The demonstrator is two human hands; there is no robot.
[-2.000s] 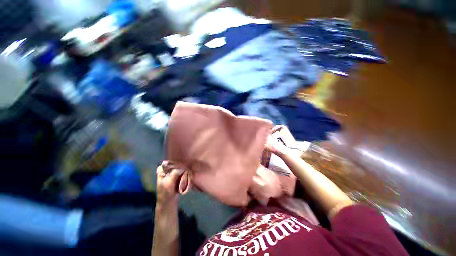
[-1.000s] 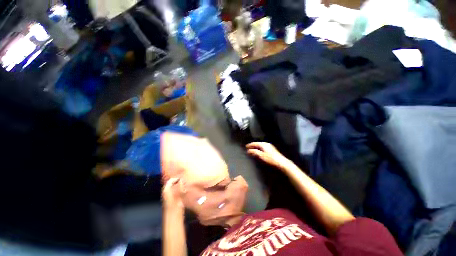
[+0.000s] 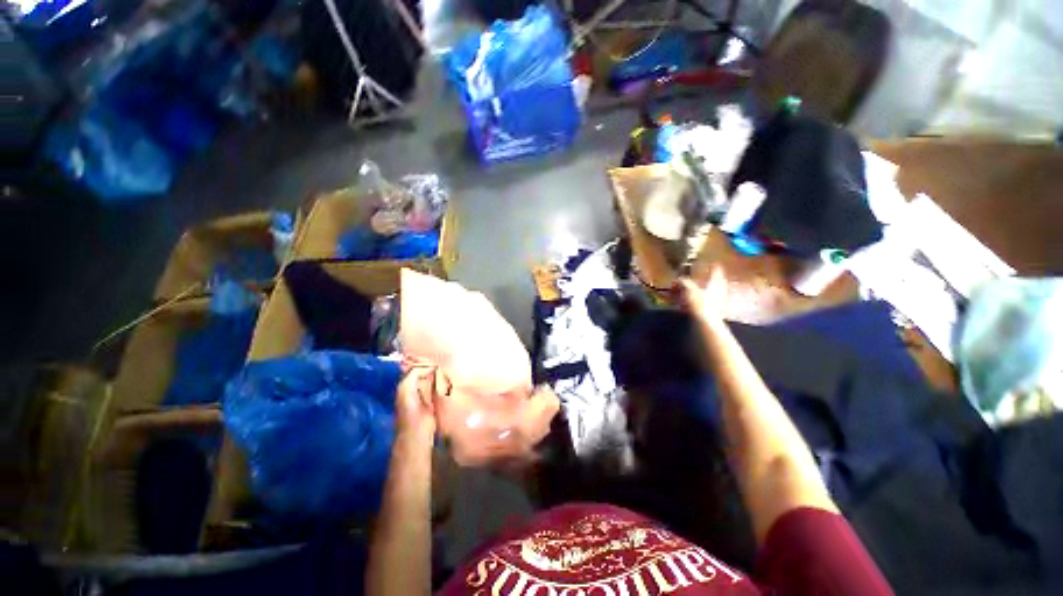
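My left hand (image 3: 420,394) is closed on the edge of the pink jacket (image 3: 472,349), which hangs bunched in front of me and looks near white in its upper part under the glare. My right hand (image 3: 699,300) is off the jacket, reaching forward over the near edge of the cluttered table (image 3: 758,289). Its fingers are small and blurred beside a thin dark item, and whether they touch or hold it cannot be told.
Cardboard boxes (image 3: 274,309) stand on the floor at left, with a blue plastic bag (image 3: 315,425) near my left hand. A blue bin (image 3: 525,116) stands further off. Dark garments (image 3: 863,396) lie at right. White hangings or strips (image 3: 589,349) are between jacket and table.
The view has swung towards the boxes and the cluttered table end. My right hand has moved forward and up over the table edge. My left hand still holds the pink jacket.
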